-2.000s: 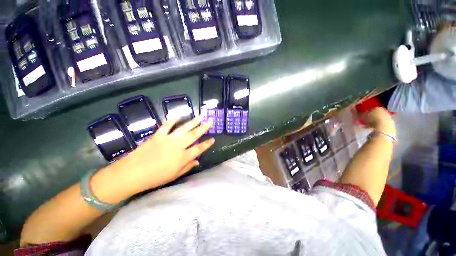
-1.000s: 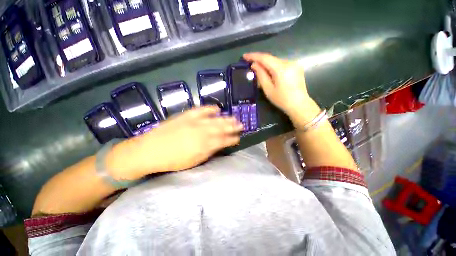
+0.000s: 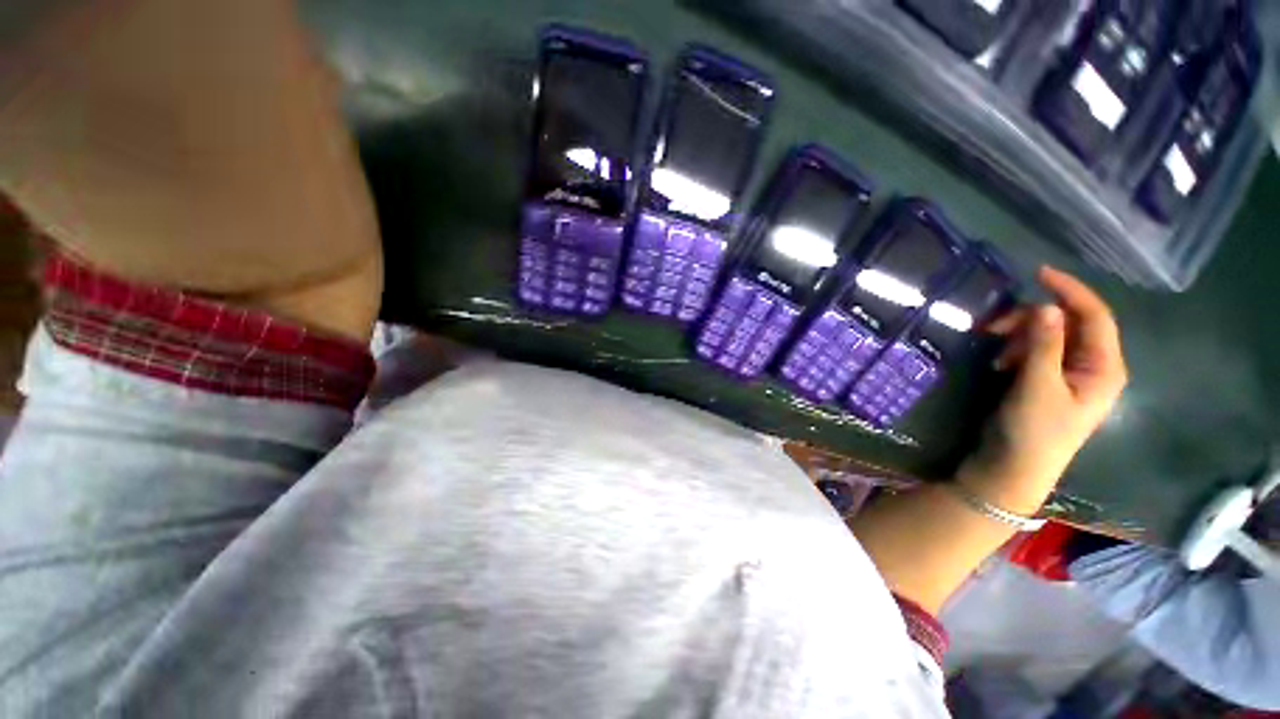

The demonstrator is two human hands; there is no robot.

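Several purple-black keypad phones (image 3: 807, 246) lie face up in a slanting row on the dark green bench, screens away from me and purple keypads towards me. White glare crosses their screens. My right hand (image 3: 1060, 372) is at the row's right end, fingers bent and apart, fingertips at the upper right edge of the last phone (image 3: 934, 337); whether they touch it is hard to tell. My left forearm is large and blurred at the upper left; my left hand is cut off by the picture's edge.
A clear pocket tray (image 3: 1039, 155) with phones stands on the bench (image 3: 463, 169) at the upper right. A white fan-like object (image 3: 1221, 527) is at the lower right, beside a pale blue bag-like thing (image 3: 1172, 604). A red item (image 3: 1042, 551) is below the bench edge.
The view has turned and shifted. The phones' keypads are now uncovered. My left hand has left the row and the picture. My right hand is at the row's right end.
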